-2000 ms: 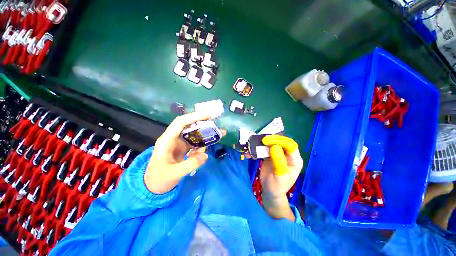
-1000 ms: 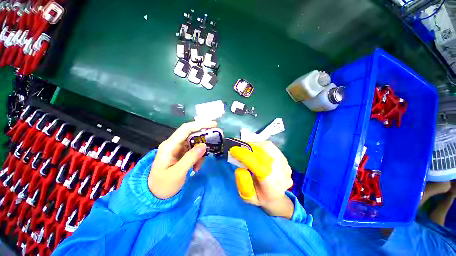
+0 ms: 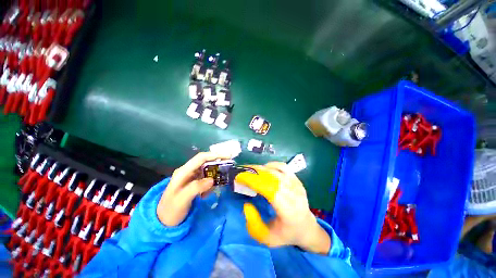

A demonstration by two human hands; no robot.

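Observation:
My left hand (image 3: pixel 185 187) is bare and holds an open watch case (image 3: pixel 215 172), its gold and black inside facing up. My right hand (image 3: pixel 285 203), with yellow finger cots, holds a dark display module (image 3: pixel 245 186) with a pale patch by its edge, close against the case's right side. Whether the two parts touch is hard to tell. Display modules (image 3: pixel 208 95) lie in rows on the green mat. Another open watch case (image 3: pixel 260 125) and a single module (image 3: pixel 256 145) lie nearer my hands.
A flat white paper (image 3: pixel 225 148) lies just beyond my hands, a crumpled white cloth (image 3: pixel 297 163) beyond the right one. Two bottles (image 3: pixel 332 125) stand beside the blue bin (image 3: pixel 361 179) of red clamps. Clamp trays (image 3: pixel 65 209) fill the left. A fan (image 3: pixel 484 182) is far right.
My right hand has brought the display module from the right to the watch case. My left hand has turned the case slightly. The bench scene sits lower in view.

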